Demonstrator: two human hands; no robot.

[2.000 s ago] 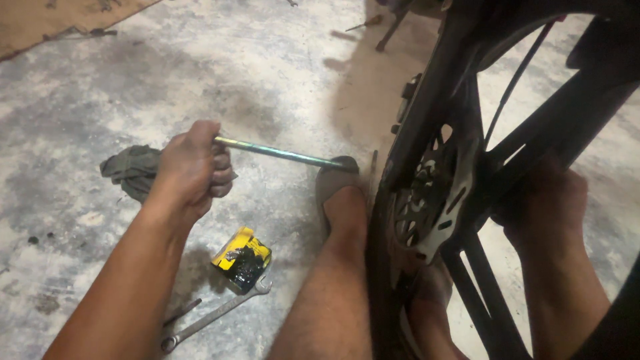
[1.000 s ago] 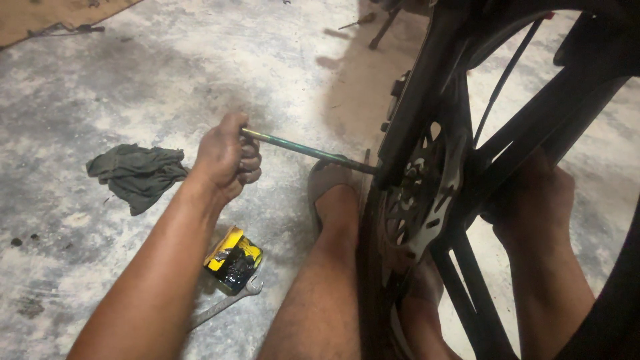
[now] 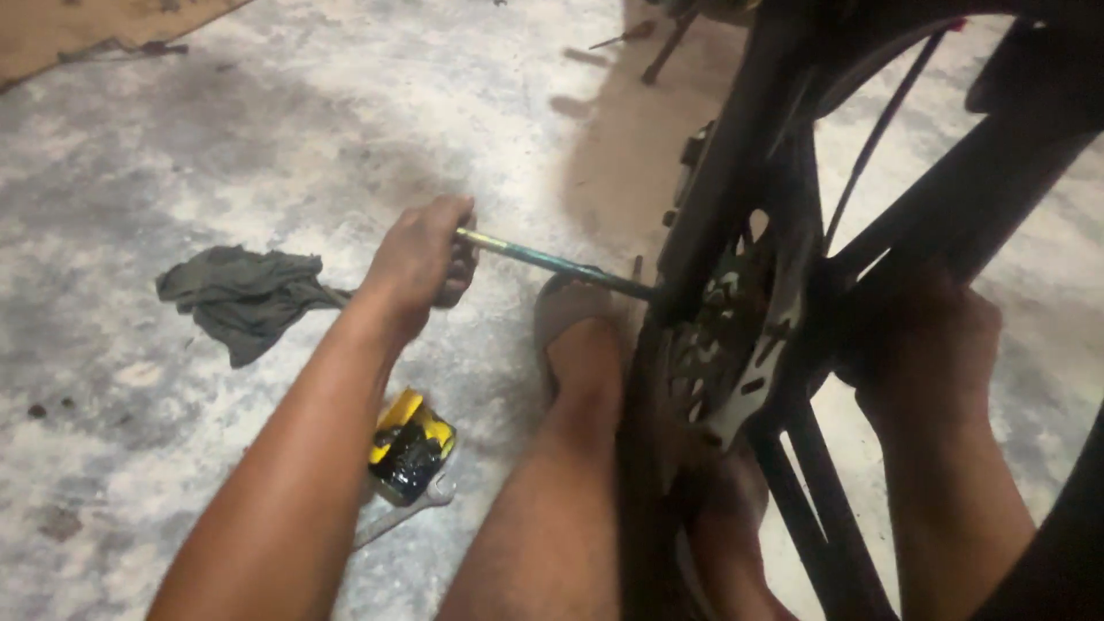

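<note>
My left hand is closed around the near end of a long metal rod. The rod's far end meets the dark wheel at its hub area, beside a slotted brake disc; the exact contact is hidden. On the wheel's other side, my right hand is curled behind the dark spokes, its fingers in shadow, so what it holds cannot be told.
A dark grey rag lies on the floor at left. A yellow container of black grease sits by a combination wrench. My foot in a sandal is beside the wheel. A screwdriver lies farther off.
Two seconds ago the rod's far end was over my foot, short of the wheel; now it meets the wheel. The left hand has moved toward the wheel with it.
</note>
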